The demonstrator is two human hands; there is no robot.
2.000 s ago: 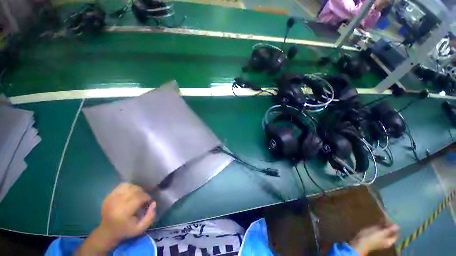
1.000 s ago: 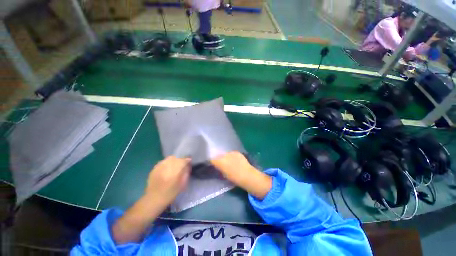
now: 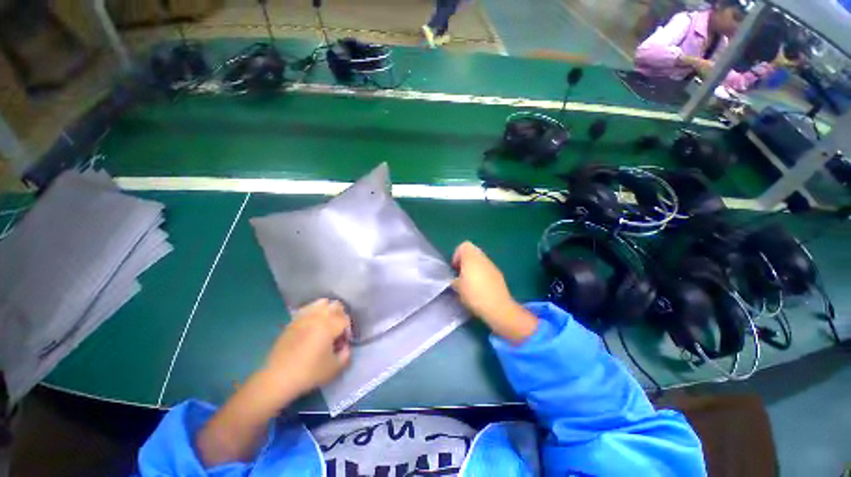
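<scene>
A silvery-grey protective bag (image 3: pixel 359 256) lies on the green bench in front of me, bulging in the middle. Its open mouth and flap face me. My left hand (image 3: pixel 322 340) is at the left end of the mouth, fingers curled on the bag edge. My right hand (image 3: pixel 481 284) holds the right end of the mouth between thumb and fingers. The contents are hidden inside the bag, and no cable shows outside it.
A fanned stack of flat grey bags (image 3: pixel 75 261) lies at left. Several black headsets (image 3: pixel 578 279) are piled at right. More headsets (image 3: pixel 355 61) stand along the far line. A person in pink (image 3: pixel 676 47) sits at the far right. A brown carton (image 3: pixel 723 433) is below the bench edge.
The cable that trailed from the bag mouth is gone from sight. My hands have moved from the middle of the mouth apart to its two ends. The bag is turned slightly and its mouth lies flatter.
</scene>
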